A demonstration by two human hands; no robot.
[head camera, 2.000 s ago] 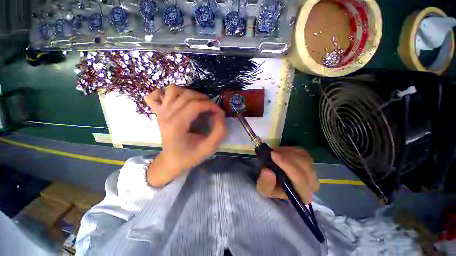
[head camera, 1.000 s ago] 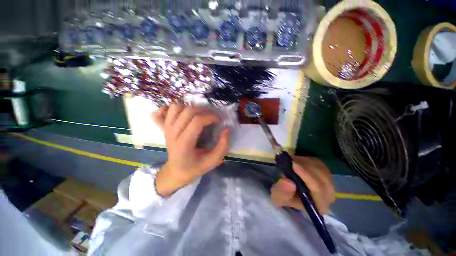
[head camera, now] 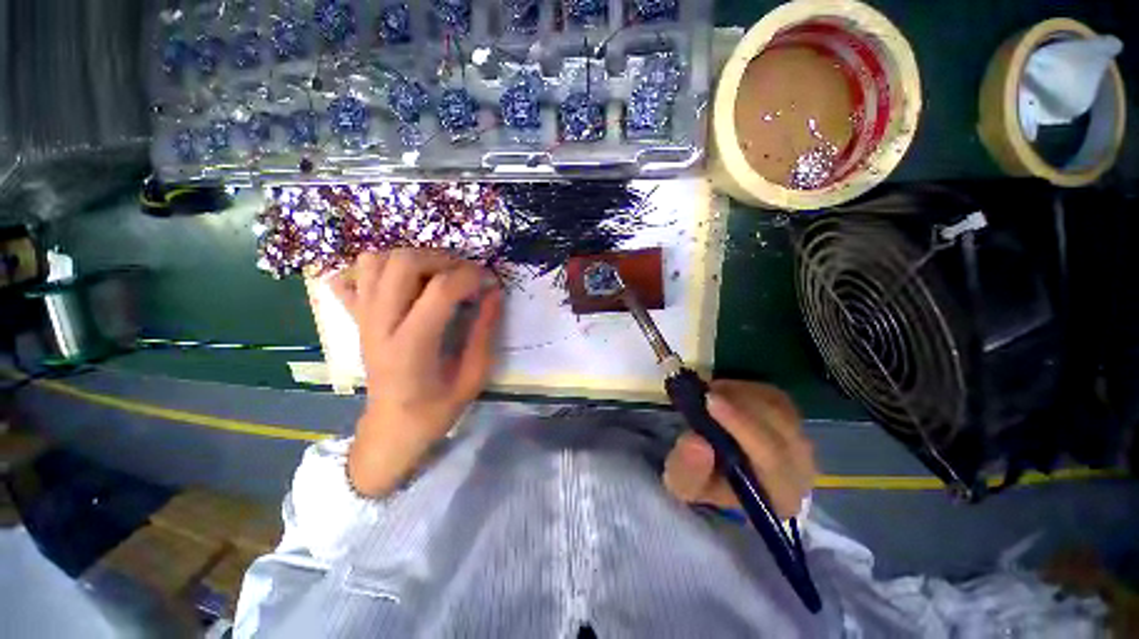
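Note:
My right hand grips the black soldering iron. Its metal tip touches or sits just over the round bluish circuit board, which lies in the red-brown fixture. My left hand is left of the fixture, fingers curled down at the lower edge of the silver parts with red leads. Thin solder wire runs from the left to this hand, and a thin strand shows right of its thumb; the fingertips are partly hidden. Black lead wires lie behind the fixture.
The clear blister tray with bluish boards spans the back. A masking tape roll with solder bits and a smaller roll are back right. A black fan is at right. The white sheet has taped edges.
The view has shifted, showing more of the tray. My left hand has moved away from the fixture, and its fingers have lowered toward the sheet. The iron stays at the board.

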